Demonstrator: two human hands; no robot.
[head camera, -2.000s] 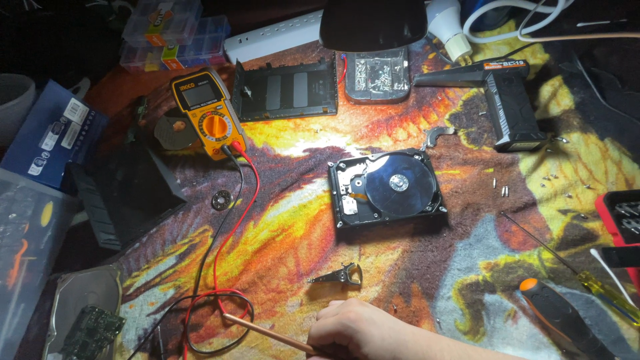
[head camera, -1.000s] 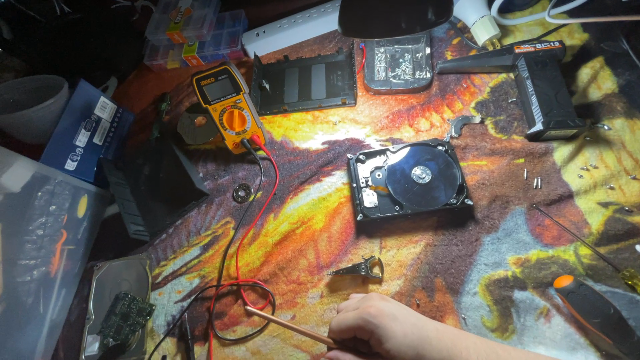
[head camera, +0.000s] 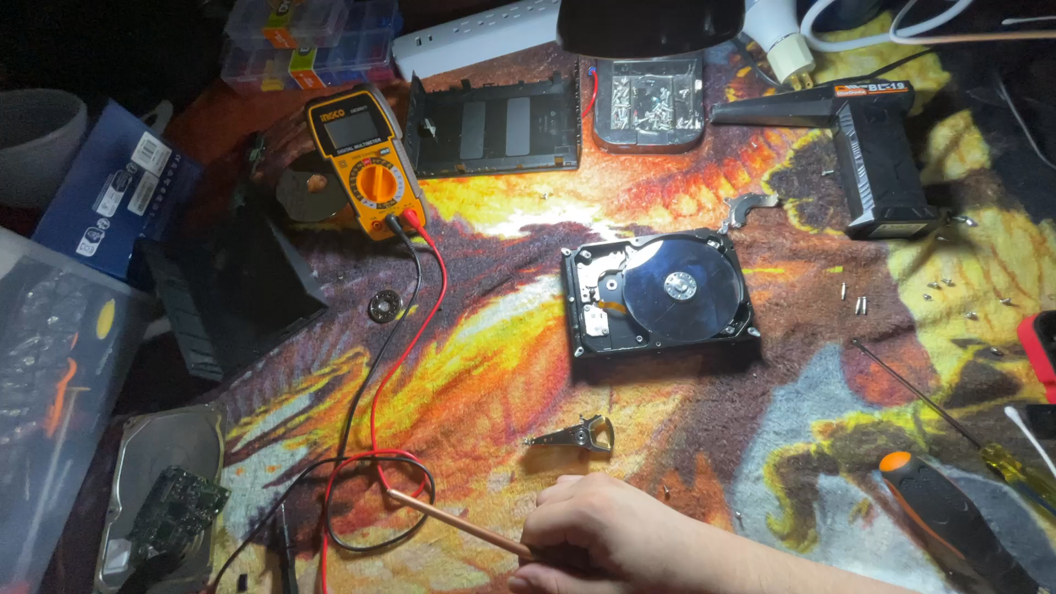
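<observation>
My right hand (head camera: 590, 532) comes in from the bottom right and holds a thin copper-coloured rod (head camera: 462, 525), whose tip touches the looped multimeter leads. Just above its knuckles lies a hard drive's actuator arm (head camera: 577, 436). Farther up sits an opened hard disk drive (head camera: 660, 293) with its shiny platter exposed. A curved metal bracket (head camera: 747, 209) lies at the drive's upper right corner. The orange digital multimeter (head camera: 367, 161) rests at upper left, its red and black leads running down the cloth. My left hand is out of view.
A drive cover with a green circuit board (head camera: 177, 511) lies lower left, near a clear plastic bin (head camera: 58, 396). A tray of screws (head camera: 649, 103) stands at the back. Loose screws, a thin yellow-handled screwdriver (head camera: 1002, 466) and an orange-black handle (head camera: 949, 520) lie right.
The view has shifted, moving the objects across the frame. My right hand still holds the rod near the actuator arm; nothing else has plainly changed.
</observation>
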